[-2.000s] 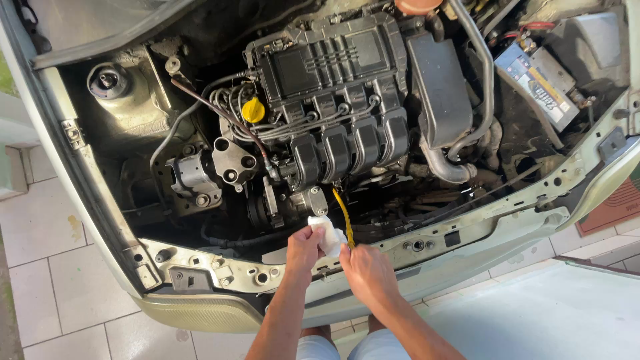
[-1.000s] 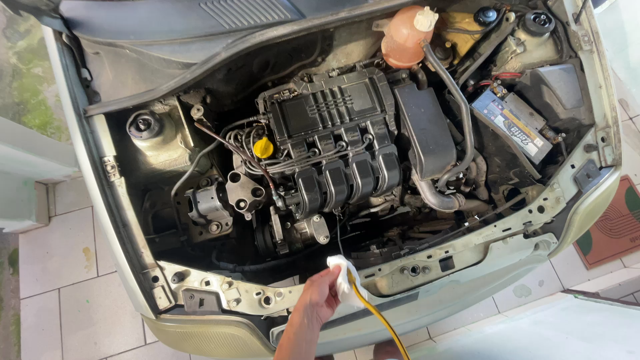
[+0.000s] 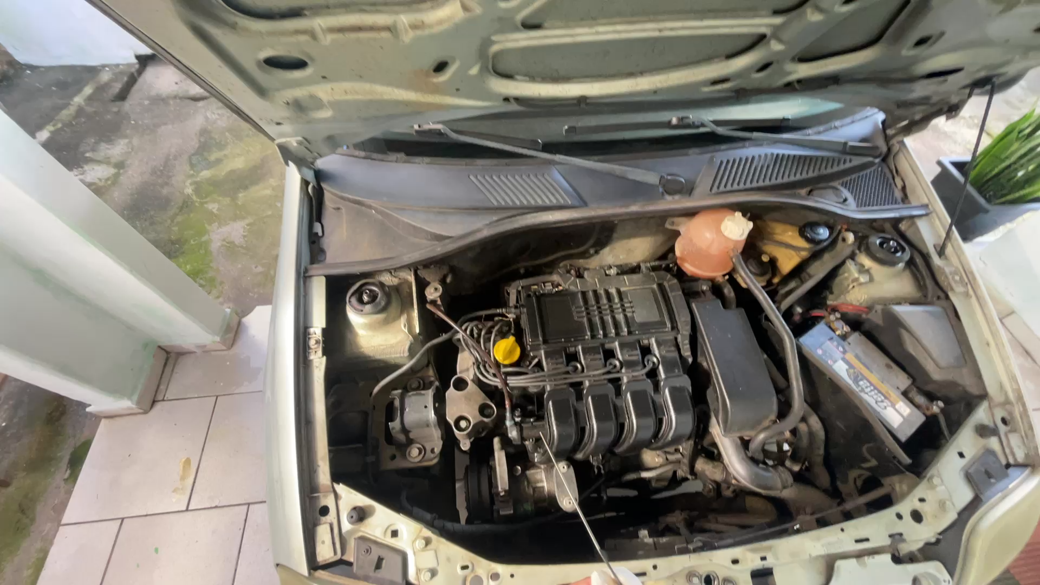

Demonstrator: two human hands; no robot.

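A thin metal dipstick (image 3: 581,514) runs slantwise up from the bottom edge, its far tip in front of the black intake runners (image 3: 601,418) of the engine. Around its near end is a white cloth (image 3: 606,577), cut off by the frame. A sliver of my left hand (image 3: 582,581) shows beside the cloth, apparently holding it; the rest of the hand is hidden below the frame. My right hand is out of view. The yellow oil filler cap (image 3: 506,350) sits on the engine, left of the black top cover (image 3: 605,313).
The raised hood (image 3: 609,49) spans the top, with a prop rod (image 3: 967,171) at right. An orange coolant tank (image 3: 705,244) and a battery (image 3: 861,386) stand in the engine bay. The front crossmember (image 3: 479,569) lies nearest. A white pillar (image 3: 97,244) stands left.
The view has tilted up strongly. Both hands were at the cloth two seconds ago; one second ago the left held it around the yellow-handled dipstick. Now only a sliver of hand and cloth shows.
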